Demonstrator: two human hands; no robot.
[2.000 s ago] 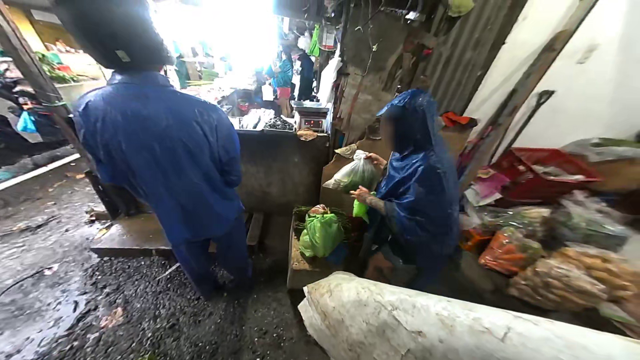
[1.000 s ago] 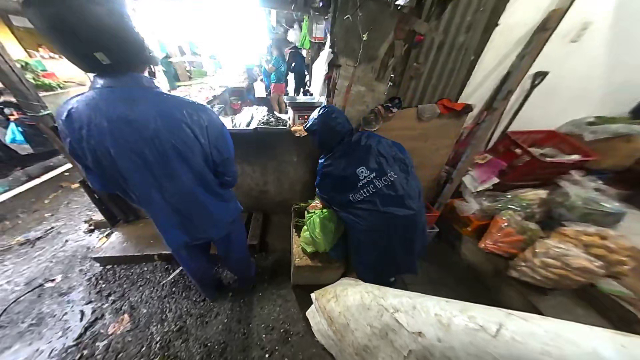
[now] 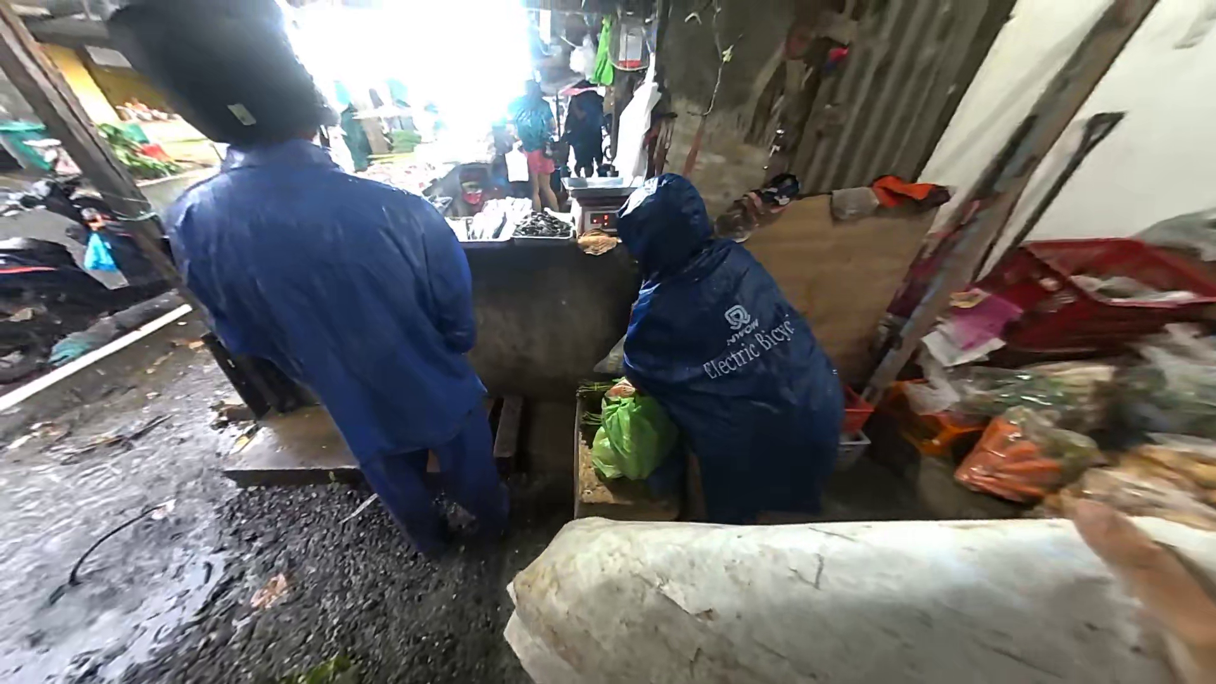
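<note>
At the lower right edge of the head view, my right hand (image 3: pixel 1145 579) shows blurred and partly cut off, over or against a large dirty white sack or sheet (image 3: pixel 807 598). Whether its fingers grip anything cannot be told. My left hand is out of the frame. Beyond the white sack, a person in a dark blue hooded rain poncho (image 3: pixel 750 370) bends forward, hands hidden. A light green plastic bag (image 3: pixel 632 437) rests on a low box or stand (image 3: pixel 627 511) beside that person, with green stalks behind it.
Another person in blue rainwear (image 3: pixel 323 294) and a dark helmet stands at left on wet gravel. Behind are a fish tray (image 3: pixel 543 226) and a scale (image 3: pixel 600 204). At right lie a red plastic crate (image 3: pixel 1092 285) and bagged carrots (image 3: pixel 1021 461). A wooden post (image 3: pixel 1007 190) leans nearby.
The person in the poncho, upright earlier with a clear plastic bag in hand, has turned away and bent down. My right hand has come into view at the right edge.
</note>
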